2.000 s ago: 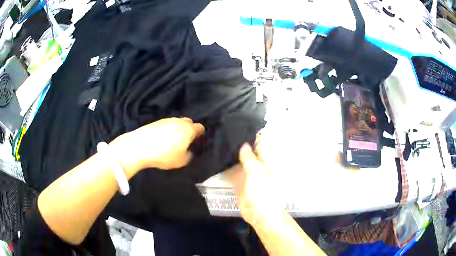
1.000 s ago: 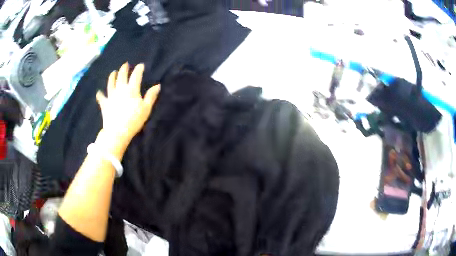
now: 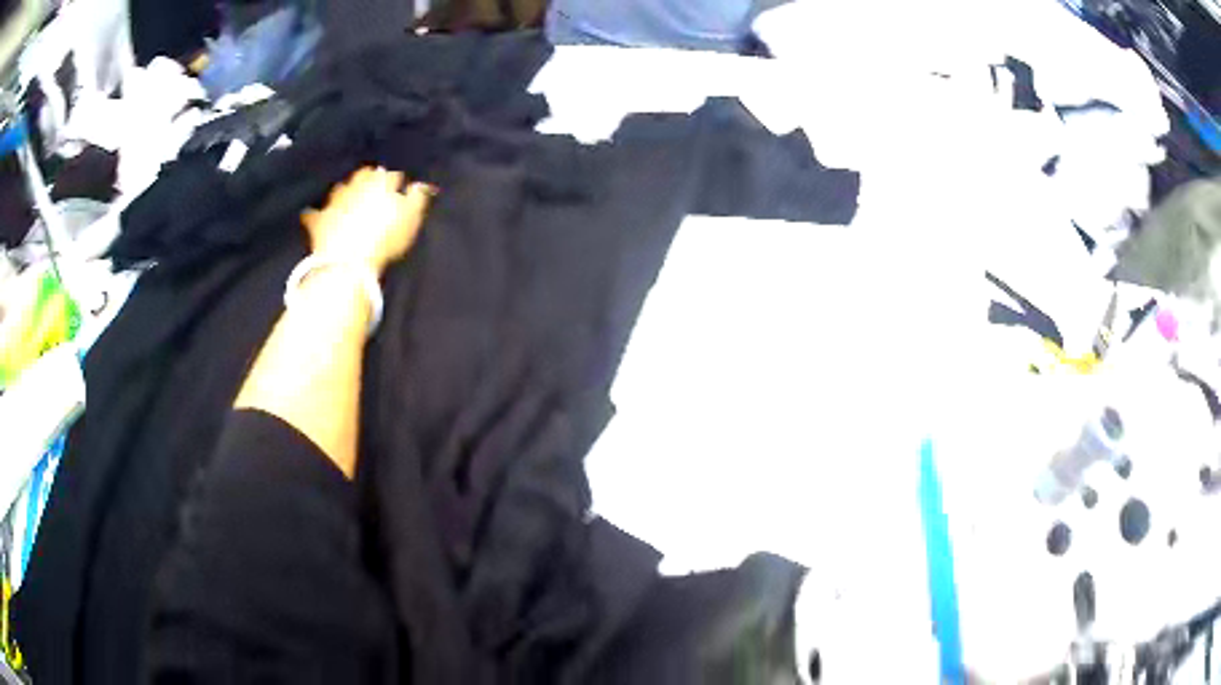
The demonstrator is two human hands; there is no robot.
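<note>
A large black knit garment lies spread and rumpled from the far left of the table toward the front, with one part reaching out to the right at the back. My left hand is on the black cloth at the upper left, back of the hand up; whether its fingers grip the cloth cannot be told. My right hand is not in view. More black cloth lies bunched beyond my left hand.
The white sewing machine head with a blue stripe and dark holes is at the lower right. Yellow-handled scissors lie behind it. White scraps are at the upper right. Blue-grey cloth is at the back. Yellow-green items are at the far left.
The view has swung toward the back of the table. My left hand has reached farther over the cloth. The garment is stretched out away from me. My right hand and the phone have left the view.
</note>
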